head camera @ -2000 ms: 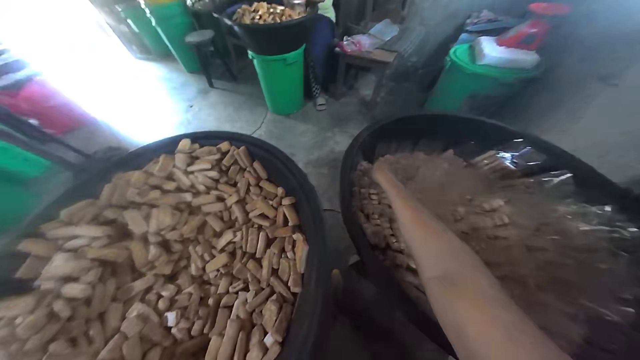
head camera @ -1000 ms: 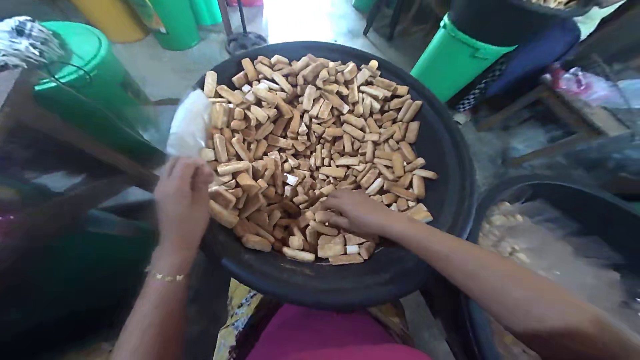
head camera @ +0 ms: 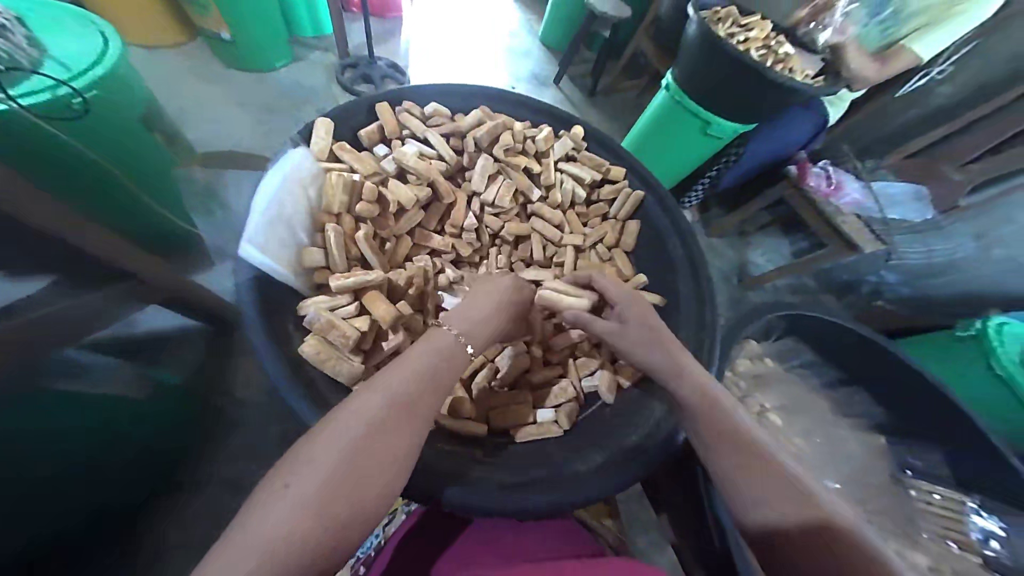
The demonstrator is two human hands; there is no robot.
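A wide black plastic tub (head camera: 696, 320) holds a heap of browned stick-shaped baked pieces (head camera: 480, 184). Over the near middle of the heap, my right hand (head camera: 620, 320) grips pale baked sticks (head camera: 565, 298) between thumb and fingers. Close beside it on the left, my left hand (head camera: 496, 308) reaches into the heap with curled fingers; its fingertips are hidden, so whether it holds a piece cannot be told. A stack of clear plastic bags (head camera: 280, 220) lies over the tub's left rim.
A second black tub (head camera: 904, 360) at the right holds plastic-wrapped packs. Green lidded bins (head camera: 72, 80) stand at the left. Beyond, a co-worker's arm (head camera: 876, 64) is over another black tub (head camera: 696, 72) set on a green bin (head camera: 680, 132). A wooden stool (head camera: 832, 212) stands right.
My right hand has come from the right tub to the heap and now grips sticks. My left hand has moved off the bags at the left rim into the heap. The view has swung left.
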